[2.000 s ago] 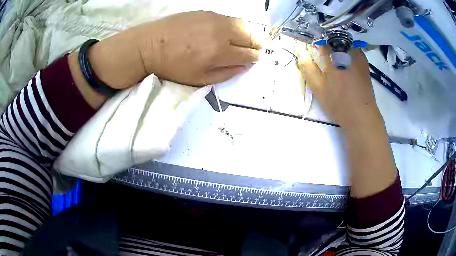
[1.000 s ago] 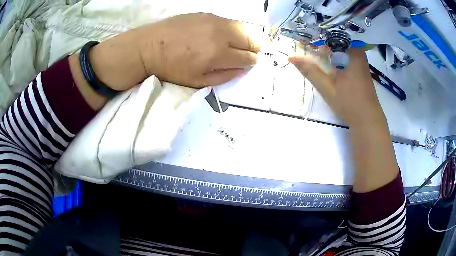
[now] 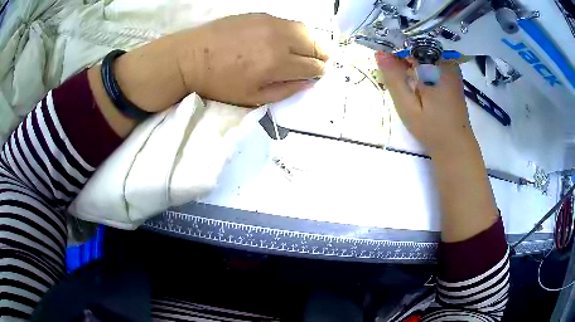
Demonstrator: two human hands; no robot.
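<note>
The cream padded garment lies under my left forearm, with a folded part near the table's front edge and more cloth at the far left. My left hand rests on the cloth just left of the needle area, its fingertips close together in the glare; what they press or pinch is hidden. My right hand is right of the needle area, below the machine head, fingers bent and partly behind a round machine part. A thin pale cord curves down near its fingertips; whether the fingers hold it is unclear.
The white sewing machine with "JACK" lettering stands at upper right. A dark-handled tool lies right of my right hand. Loose thread ends lie on the table. A ruler strip runs along the front edge. A blue crate shows below left.
My right hand has shifted slightly left and its fingers have changed pose, moving up near the round machine part. My left hand and the garment have hardly moved.
</note>
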